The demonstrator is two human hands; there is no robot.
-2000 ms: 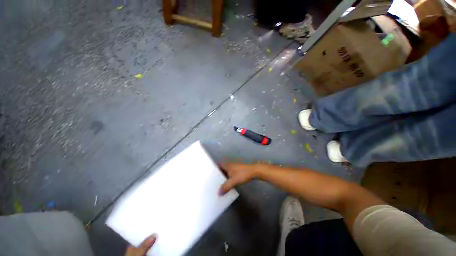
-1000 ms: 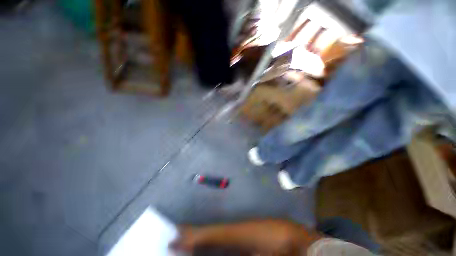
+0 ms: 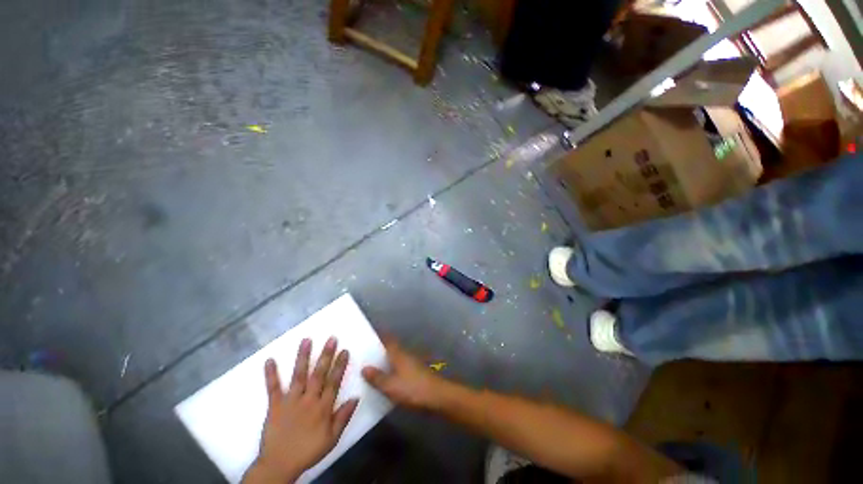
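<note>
A white stack of sheets (image 3: 232, 406) lies at the lower left, just above or on the grey floor. My left hand (image 3: 305, 411) lies flat on top of it, palm down, fingers spread. My right hand (image 3: 407, 376) is at the stack's right edge, thumb on the top face and fingers along the side, partly hidden; it grips the edge. A red-and-black utility knife (image 3: 460, 281) lies loose on the floor beyond the stack, touched by neither hand.
A person in blue jeans (image 3: 719, 274) and white shoes stands at the right. Brown cartons (image 3: 625, 170) stand behind a slanting metal leg (image 3: 677, 71). A wooden stool (image 3: 388, 43) and a dark-trousered leg (image 3: 558, 43) are at the top. A pale grey shape (image 3: 47, 430) fills the lower left corner.
My left hand has moved from the stack's lower edge to lie flat on top. My right hand stays at the right edge. The view swung away and back; the knife remains on the floor.
</note>
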